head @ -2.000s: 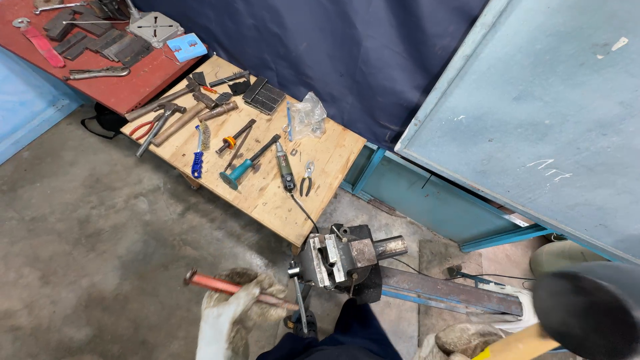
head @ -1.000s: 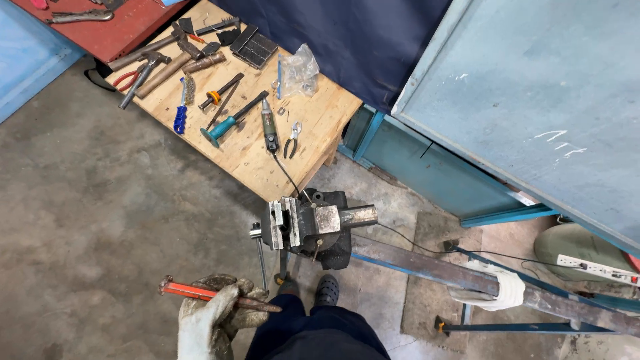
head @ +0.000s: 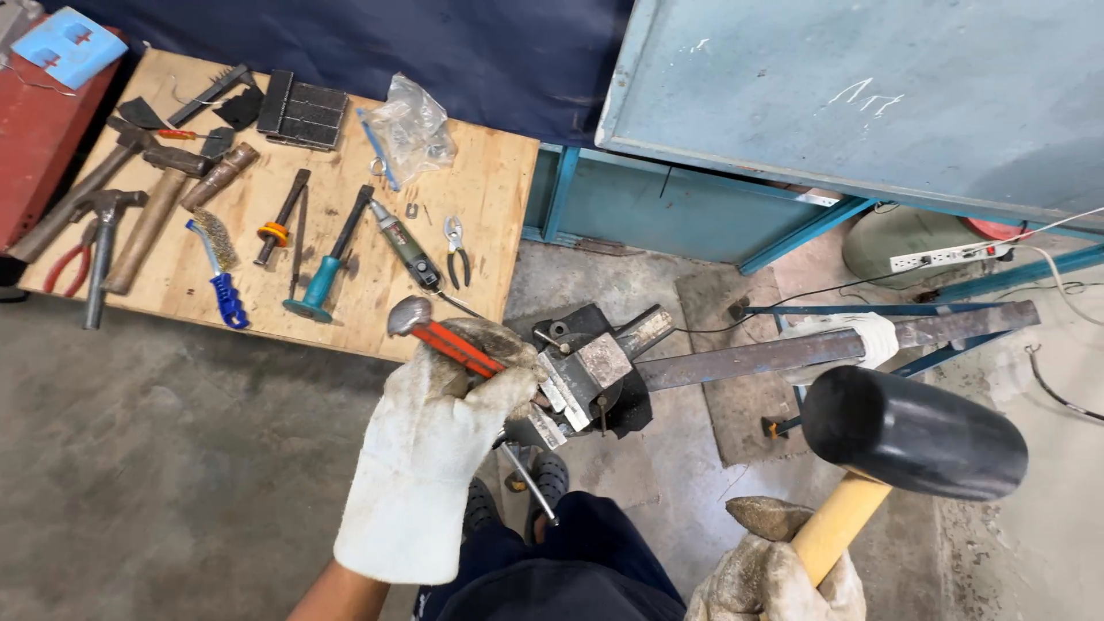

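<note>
My left hand (head: 466,379), in a pale leather work glove, grips a red-and-black metal chisel or punch (head: 457,347) with a mushroomed steel head. The tool's other end is hidden by the glove at the jaws of a bench vise (head: 586,375). At the lower right, my gloved right hand (head: 776,573) is closed around the wooden handle of a black rubber mallet (head: 914,434). The mallet's head is raised, to the right of the vise and apart from the chisel or punch.
A wooden table (head: 483,216) at left bears hammers, a wire brush (head: 222,267), pliers (head: 456,250) and a rotary tool (head: 405,246). A steel beam (head: 759,360) wrapped with white cloth extends right from the vise. A power strip (head: 949,257) lies behind it.
My left hand has moved from below left of the vise up to its jaws, with the red tool in it. My right hand and the mallet, out of view one second ago, show again.
</note>
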